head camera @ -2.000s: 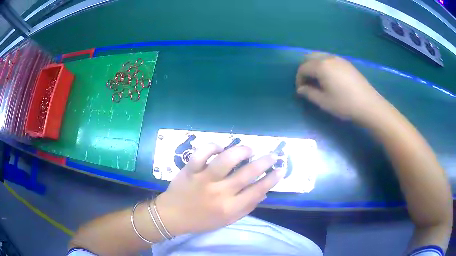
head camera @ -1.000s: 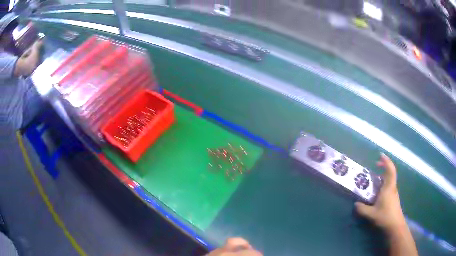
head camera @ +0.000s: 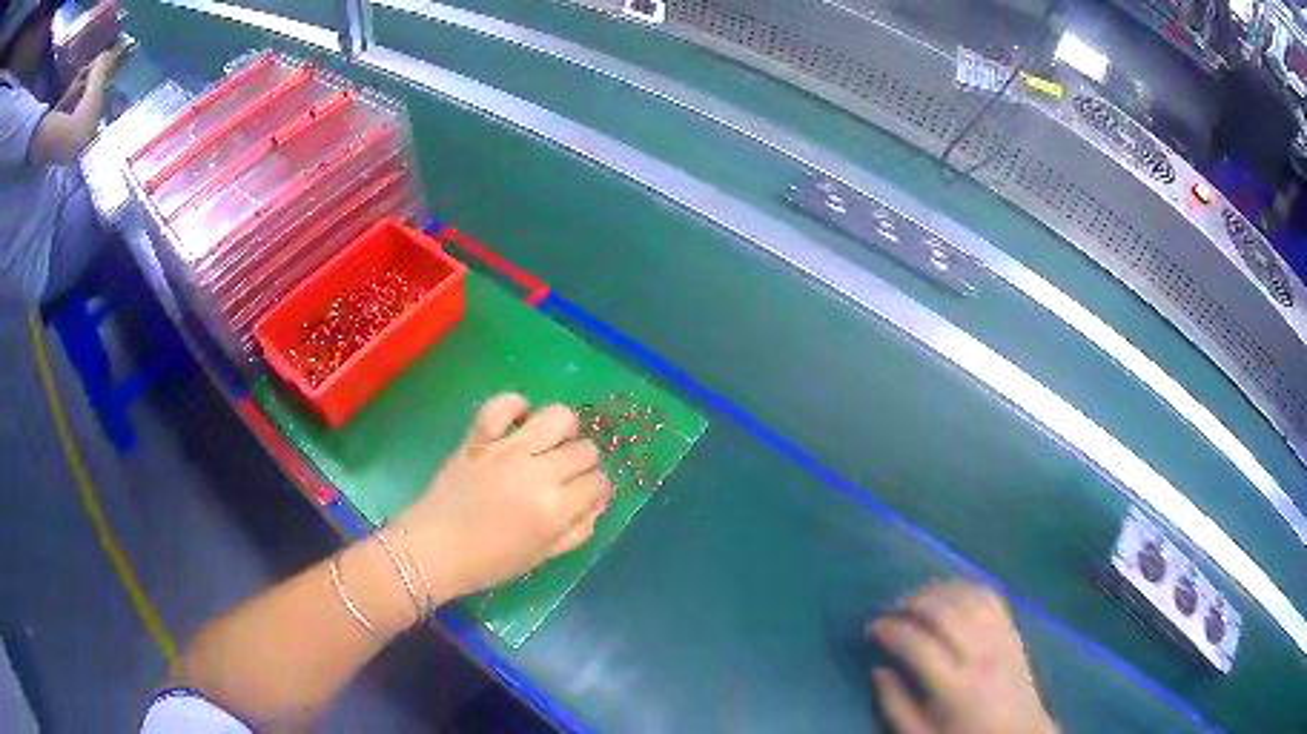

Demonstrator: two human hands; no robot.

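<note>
Copper rings [head camera: 631, 437] lie in a loose pile on the green mat [head camera: 523, 609]. My left hand [head camera: 523, 480] is over the mat at the pile's left edge, fingers curled down; its fingertips are hidden, so I cannot tell if it holds a ring. My right hand [head camera: 953, 660] is at the lower right over the green belt, slightly blurred, fingers bent, with no object visible in it. A metal plate [head camera: 1175, 588] with three round seats lies at the far right, beyond the blue line, apart from both hands.
A red bin [head camera: 366, 323] full of copper rings stands on the mat's left part. Stacked clear trays [head camera: 265, 172] stand behind it. Another plate [head camera: 882, 230] lies farther off between metal rails. A person [head camera: 50, 158] is at the upper left. Perforated metal equipment [head camera: 860, 86] runs along the back.
The view has swung left. The plate that lay in front of me, then by my right hand, is now away at the far right. My right hand is off it; my left hand is at the rings.
</note>
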